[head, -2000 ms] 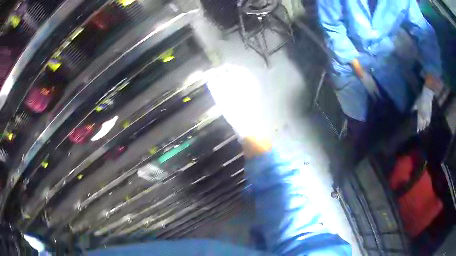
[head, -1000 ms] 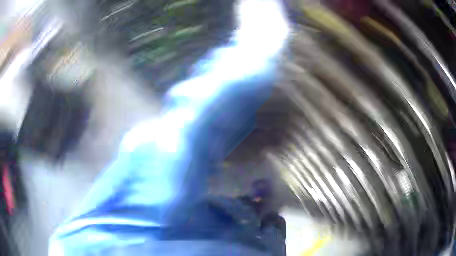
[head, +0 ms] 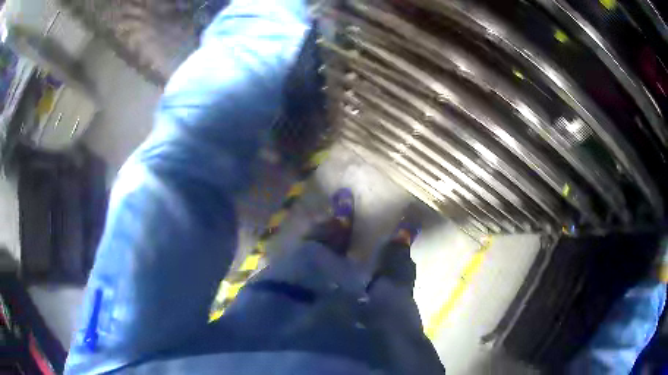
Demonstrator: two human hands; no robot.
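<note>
A tall rack trolley (head: 469,146) with many close metal bars fills the upper right. My left arm, in a light blue sleeve (head: 161,198), reaches up beside the rack's left end. My left hand is cut off by the top edge. Another blue sleeve (head: 630,329), seemingly my right one, shows at the lower right. A small skin-toned patch lies at the right edge above it, but my right hand itself is out of the picture. Whether either hand touches the rack is hidden.
My shoes (head: 342,203) stand on grey floor between yellow-black tape (head: 253,264) and a yellow line (head: 458,291). A dark box-like object (head: 62,212) is at the left. A dark slatted object (head: 553,293) stands below the rack at the lower right.
The view has swung round: the rack went from the left to the right side. The other person in blue has left the picture. My shoes and the floor tape now show clearly.
</note>
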